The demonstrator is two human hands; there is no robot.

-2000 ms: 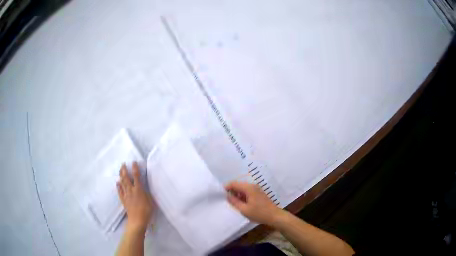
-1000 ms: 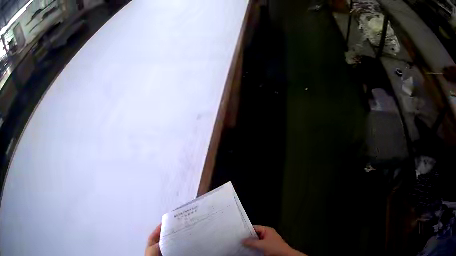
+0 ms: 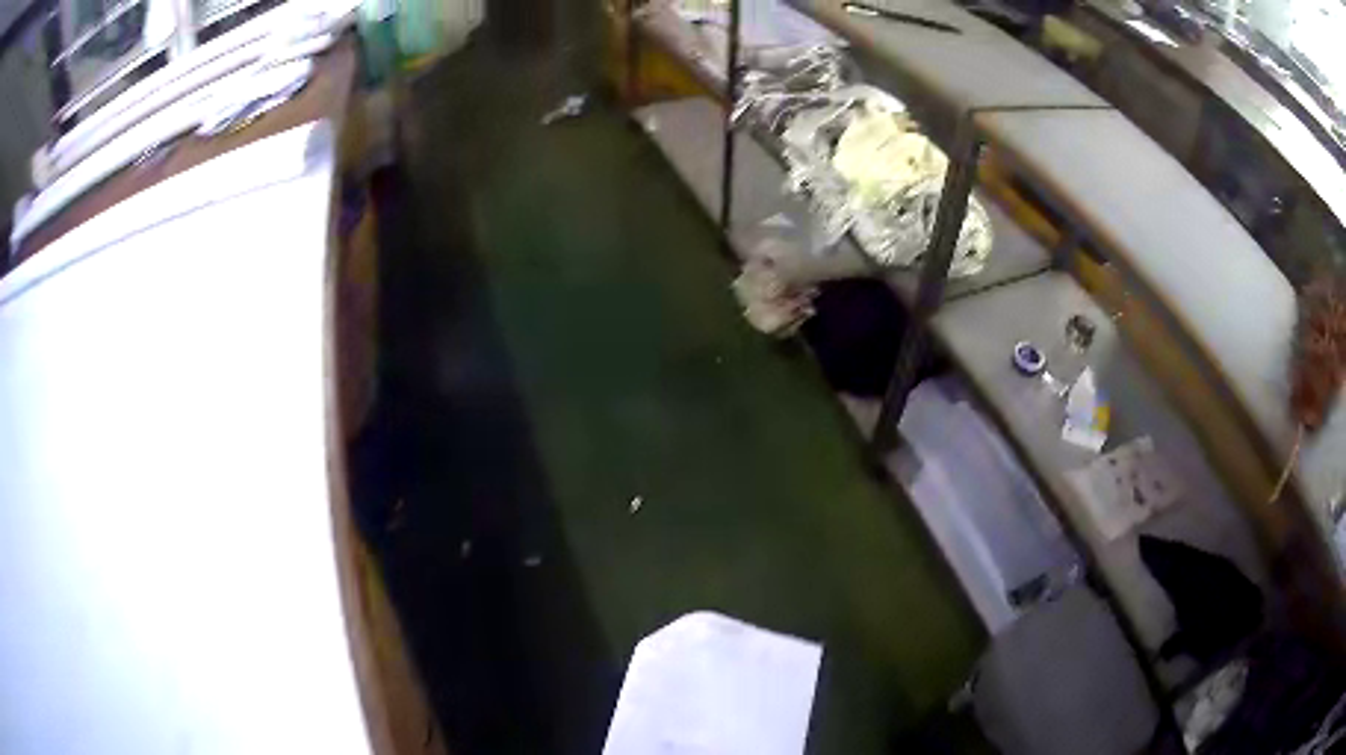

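A white paper sheet or folded packet [image 3: 716, 686] shows at the bottom centre, over the green floor, cut off by the lower edge. Its visible face looks blank. Neither my left hand nor my right hand is in the picture, so how the paper is held is hidden. The wide white plotted paper [image 3: 163, 472] covers the table at the left, beside its brown wooden edge [image 3: 351, 590].
Green floor [image 3: 591, 339] lies between the table and shelving [image 3: 1019, 266] at the right. The shelves bear pale crumpled material [image 3: 886, 162], a tape roll [image 3: 1029, 357], papers and dark cloth. Long white rolls [image 3: 177, 111] lie at the table's far end.
The view has swung right, off the table onto the aisle and shelving. The paper, earlier held in both hands, now shows only its upper part. Both hands have left the picture.
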